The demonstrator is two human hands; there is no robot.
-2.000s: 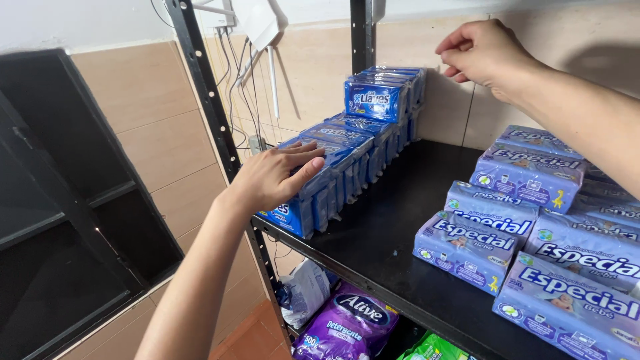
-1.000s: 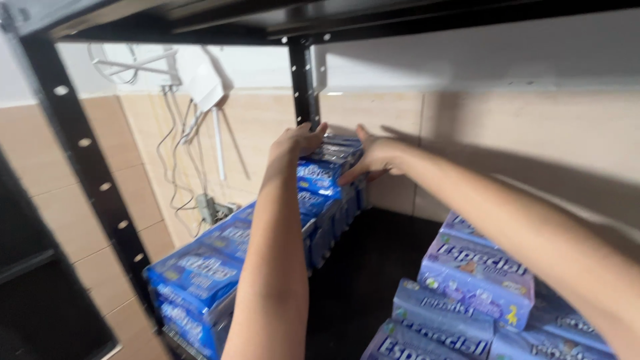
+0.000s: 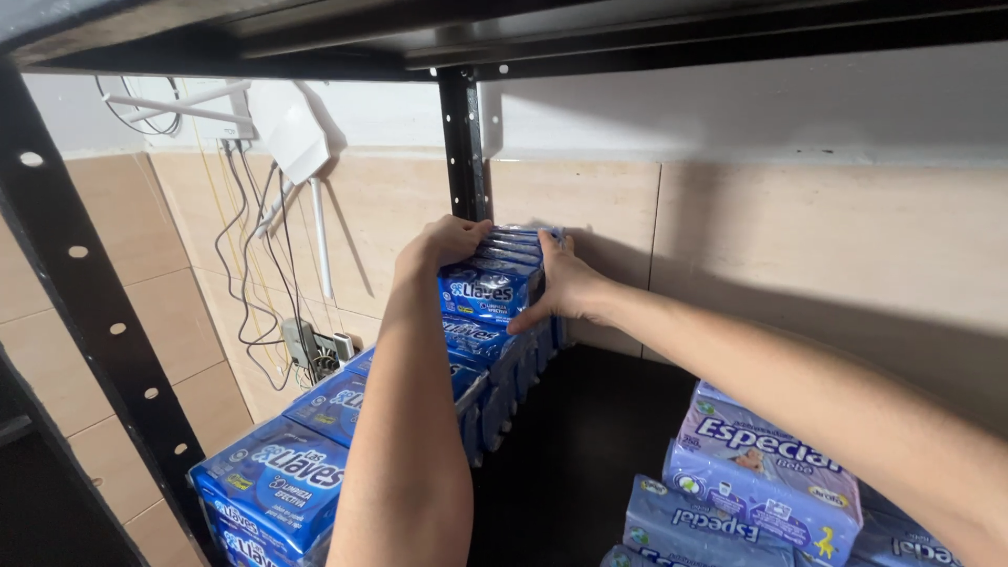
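A row of blue Las Llaves soap packs (image 3: 276, 472) runs from the lower left to the back corner of a black metal shelf. At the far end, more blue packs (image 3: 492, 293) stand upright on top of the row. My left hand (image 3: 453, 240) rests against their left side and top, its fingertips on the upper edges. On their right side is my right hand (image 3: 563, 279), thumb on the front pack and fingers around the back. Together the two hands clasp this upper group.
Purple Especial soap packs (image 3: 768, 465) are stacked at the right. An upper shelf (image 3: 551, 47) crosses above my hands. Perforated black posts stand at the left (image 3: 98, 291) and the back corner (image 3: 463, 150). Cables (image 3: 244, 276) and white antennas hang on the wall behind.
My left hand has moved from the nearer part of the blue row to the upper packs at the back. My right hand has come down onto their right side. The view has moved closer.
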